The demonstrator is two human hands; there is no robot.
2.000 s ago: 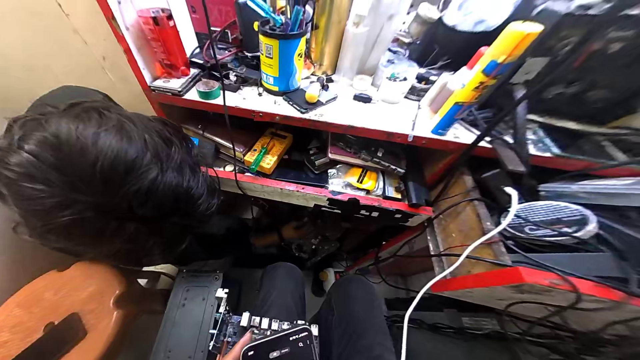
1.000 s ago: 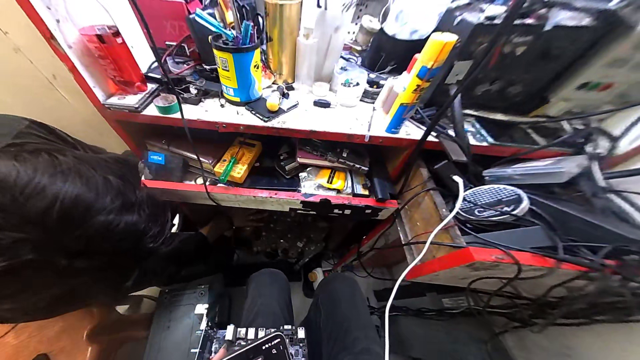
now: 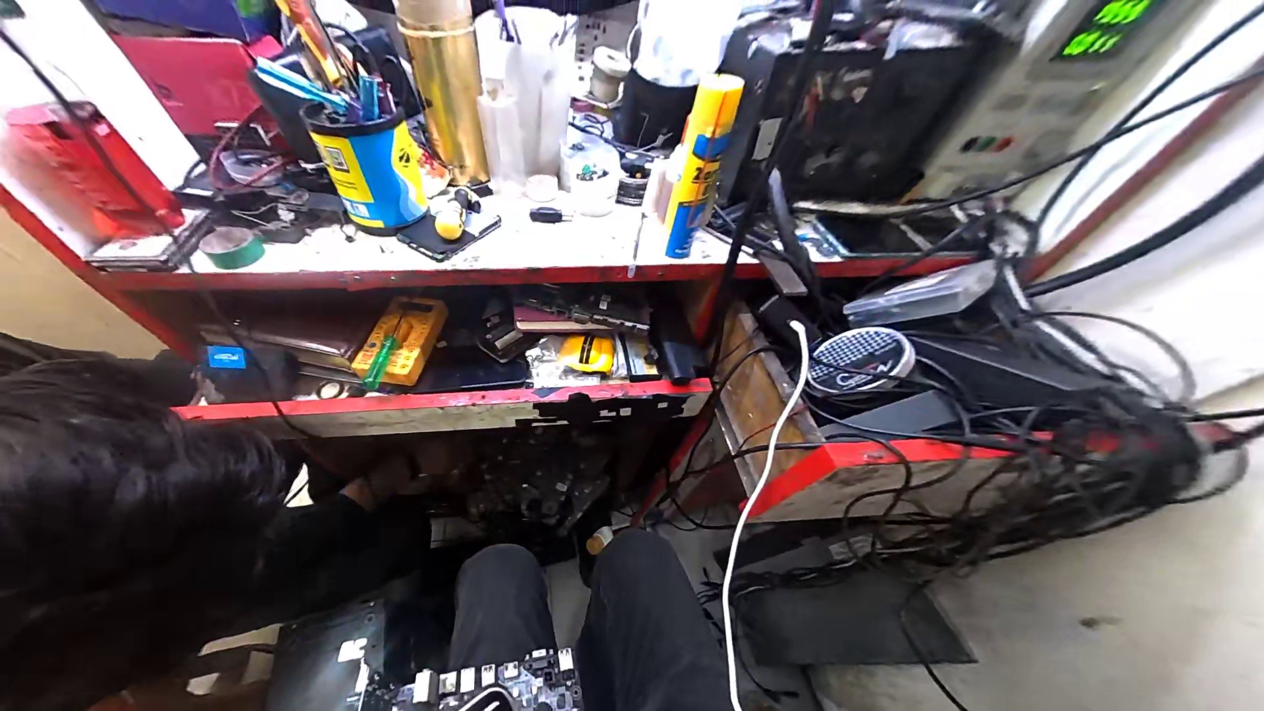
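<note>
Neither my left hand nor my right hand shows. At the bottom edge, the rounded top of a smartphone [image 3: 489, 700] lies over a green-black circuit board [image 3: 533, 681] with metal ports; what holds the phone is hidden below the frame. The board is by my knees, beside a black flat panel or case [image 3: 331, 657]. On the shelf under the worktop sit a yellow multimeter [image 3: 400, 341] and a green-handled screwdriver [image 3: 380, 362] lying across it. Several more circuit boards [image 3: 538, 484] are in the dark space beneath the shelf.
A person leans in at the left, one hand [image 3: 385, 481] under the shelf. A white cable [image 3: 765, 474] hangs right of my knees. Tangled black cables [image 3: 1086, 464] crowd the open drawer [image 3: 889, 484]. A pen cup [image 3: 370, 173] and a yellow-blue spray can [image 3: 704, 168] stand on the worktop [image 3: 573, 247].
The smartphone, held in a hand at the bottom two seconds ago, has sunk almost wholly out of the frame, and that hand no longer shows. The view has shifted.
</note>
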